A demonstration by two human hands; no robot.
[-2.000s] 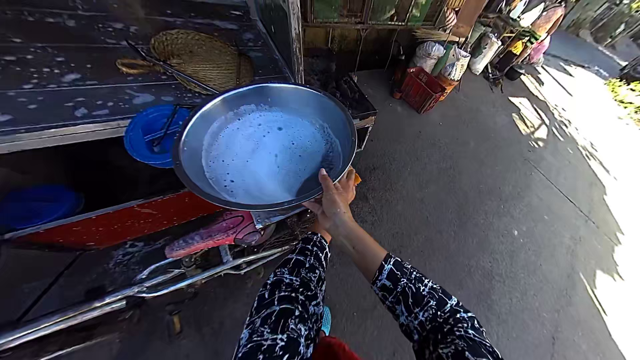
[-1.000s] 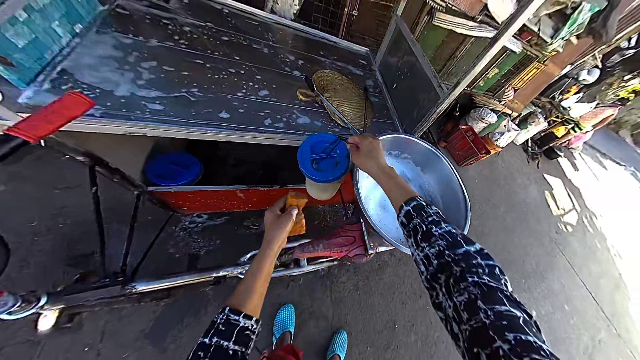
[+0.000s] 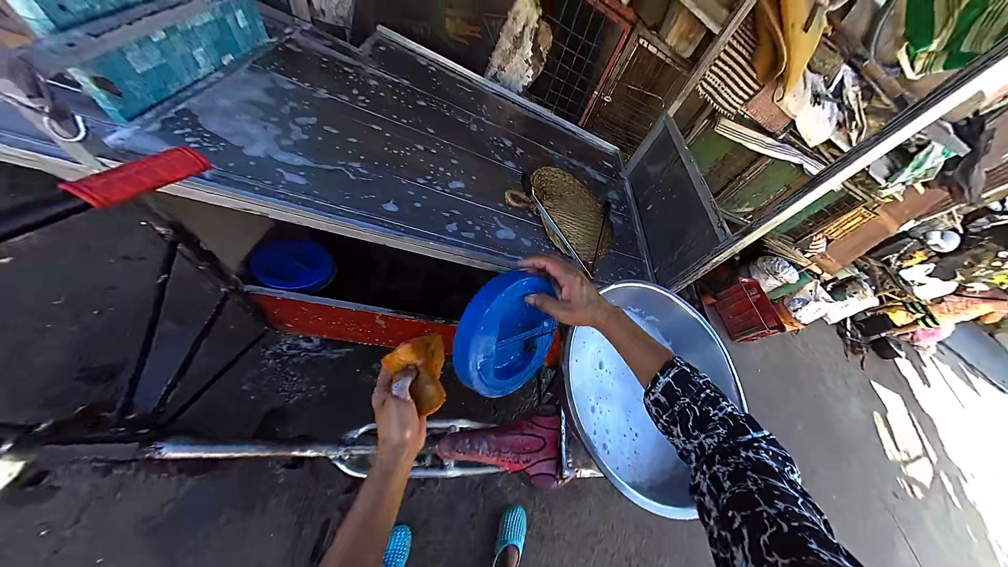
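Observation:
My left hand [image 3: 400, 413] grips an orange sponge [image 3: 426, 372] at lower centre. My right hand [image 3: 571, 291] holds the rim of a round blue plastic lid [image 3: 494, 335], which stands tilted, with a thin dark handle or rod across it. What lies behind the lid is hidden. Right of it, a wide metal basin [image 3: 630, 417] of sudsy water rests beside a red bicycle saddle [image 3: 512, 449], with my right forearm passing over it. On the dark, foam-spotted platform lies a woven fan [image 3: 568, 211] with metal tongs on it.
A second blue lid [image 3: 291, 264] sits in the opening under the platform, behind a red panel [image 3: 346, 321]. Bicycle tubing [image 3: 236, 450] runs along the lower left. A red crate [image 3: 748, 309] stands at right. A slanted metal post [image 3: 835, 157] rises beyond the basin.
Two seconds ago a hand was at the basin's rim. Since the middle frame, my right hand has lifted and tilted the blue lid, which lay flatter then. The view has swung left.

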